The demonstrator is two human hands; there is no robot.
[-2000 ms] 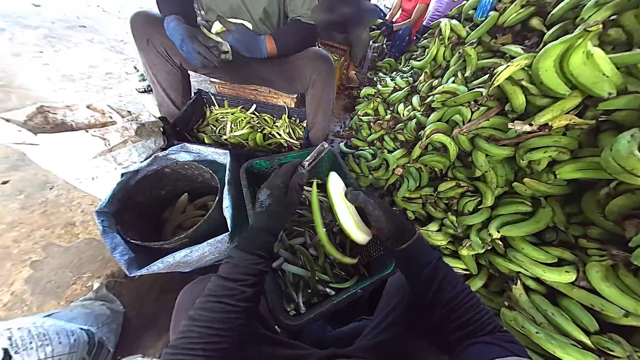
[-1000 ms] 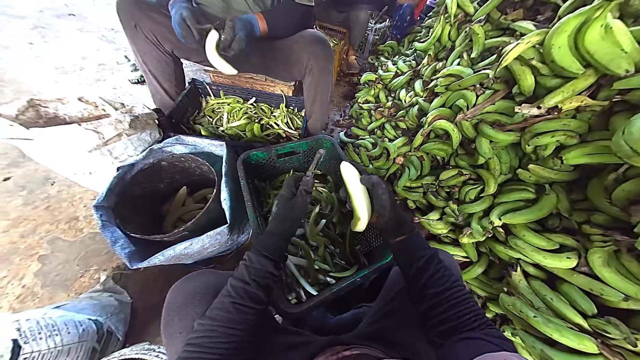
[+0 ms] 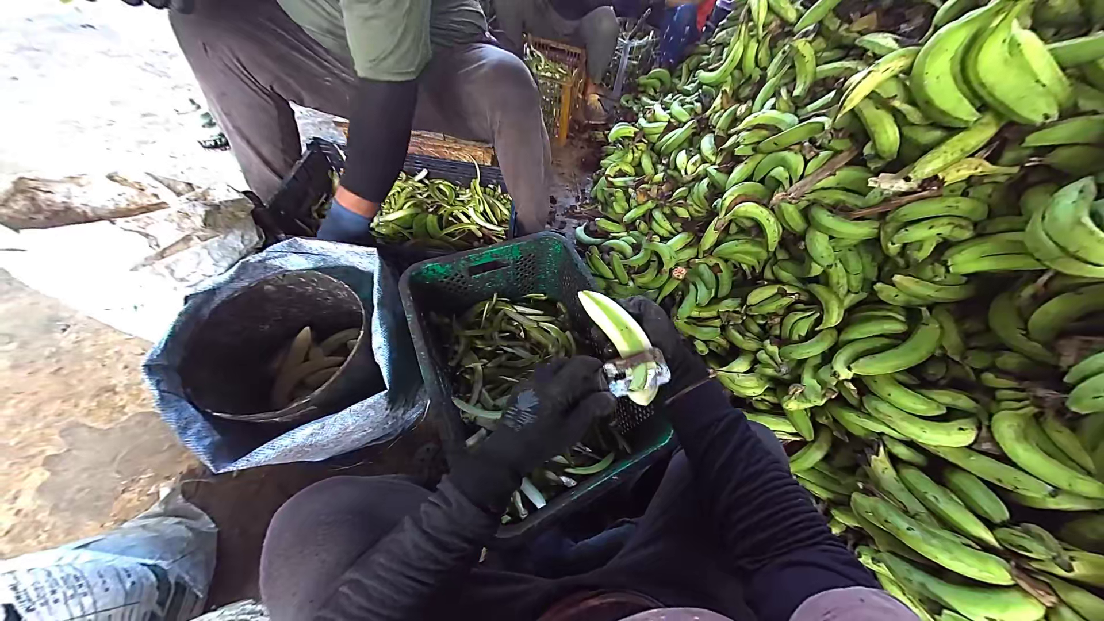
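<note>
My left hand (image 3: 561,401), in a dark glove, is closed on a metal-bladed peeler (image 3: 634,373) that lies across the lower part of a partly peeled green plantain (image 3: 614,323). My right hand (image 3: 664,341), also gloved, holds the plantain from its right side, with the pale flesh showing along its upper part. Both hands are above a green plastic crate (image 3: 414,323) of peel strips (image 3: 509,336). To the left stands a round bucket (image 3: 194,345) inside a blue-white woven sack (image 3: 164,379), with peeled plantains (image 3: 310,366) at its bottom.
A large heap of green plantains (image 3: 862,328) rises on the right. Across from me a seated person (image 3: 379,112) reaches down behind the sack, beside a black crate (image 3: 302,177) of peels. A yellow crate (image 3: 565,103) stands farther back. Another sack (image 3: 112,561) lies lower left.
The peeler in my left hand, apart from the plantain one second ago, is now against it. The other person's arm has lowered from the lap toward the bucket and black crate.
</note>
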